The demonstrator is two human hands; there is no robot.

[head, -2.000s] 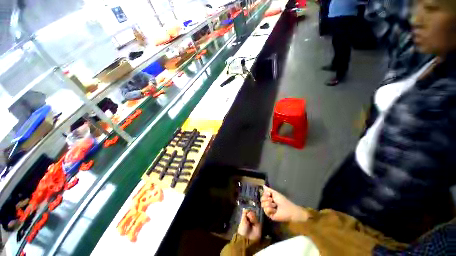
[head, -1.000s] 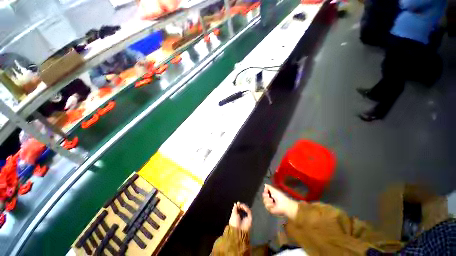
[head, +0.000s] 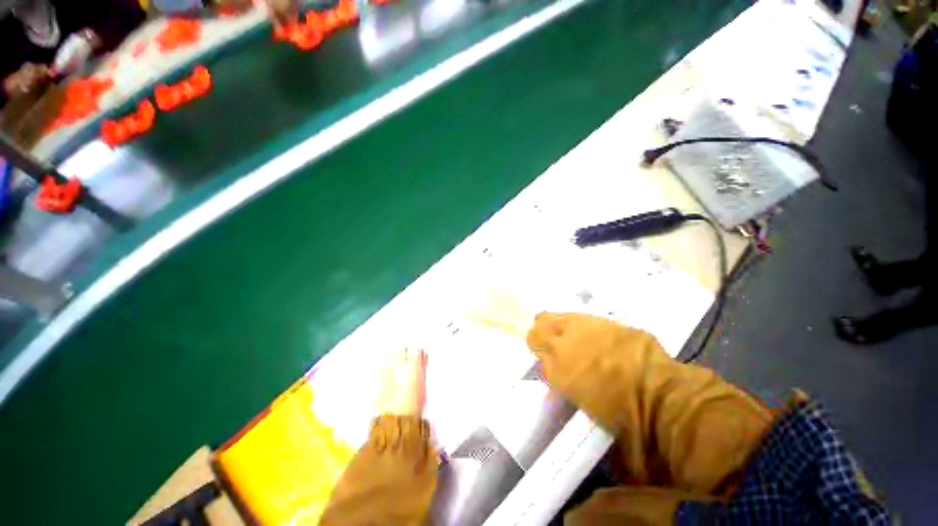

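White paper sheets (head: 483, 380) lie on the bench in front of me, partly washed out by glare. My left hand (head: 408, 382) is over the sheets beside the yellow sheet, its fingers lost in the glare. My right hand (head: 506, 311) reaches over the papers from its brown sleeve and is also washed out. I cannot tell if either hand holds anything. A black electric screwdriver (head: 629, 227) lies beyond my right hand, its cord curving over the bench edge.
A pale vented box (head: 735, 175) with a black cable (head: 751, 141) sits farther along the bench. The yellow sheet (head: 290, 452) and part of a tan board (head: 183, 487) are lower left. The green belt (head: 339, 221) runs alongside, with orange parts (head: 183, 88) beyond. A person's legs show at right.
The view has moved closer to the bench. Both hands have moved from beside the bench to over the papers. The small dark item seen at my left hand no longer shows.
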